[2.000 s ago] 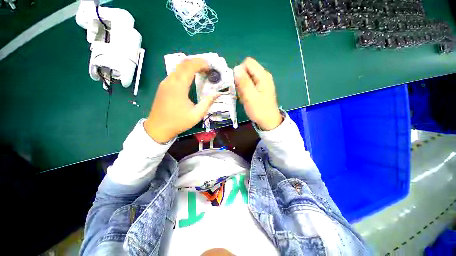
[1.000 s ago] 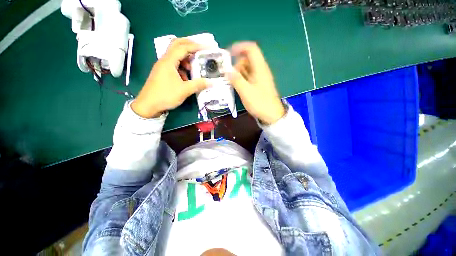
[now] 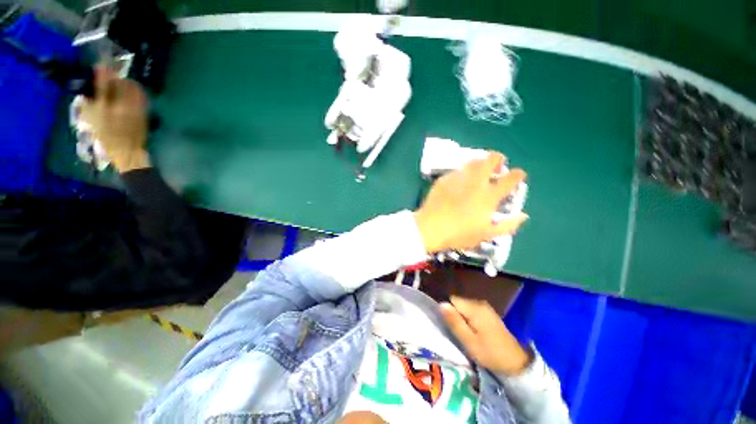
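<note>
A white camera housing (image 3: 504, 248) lies at the bench's front edge, with its white bracket part (image 3: 445, 156) at upper left. My left hand (image 3: 471, 203) lies over it, fingers bent around its head, hiding the lens and most of the body. My right hand (image 3: 487, 331) is below the bench edge near my torso, away from the housing; its fingers are partly hidden, and I cannot tell if it holds anything. A small red fixture (image 3: 414, 267) with pale prongs shows at the bench edge.
A second white housing (image 3: 370, 91) stands farther back left. A white tangle of cords (image 3: 487, 80) lies behind; dark modules (image 3: 700, 149) are at right. Another person's hand (image 3: 118, 116) works at far left. A blue bin (image 3: 663, 360) is below right.
The view has swung left, bringing another person into sight. My right hand has left the housing and moved down beside my torso. My left hand now covers the housing's head and lens.
</note>
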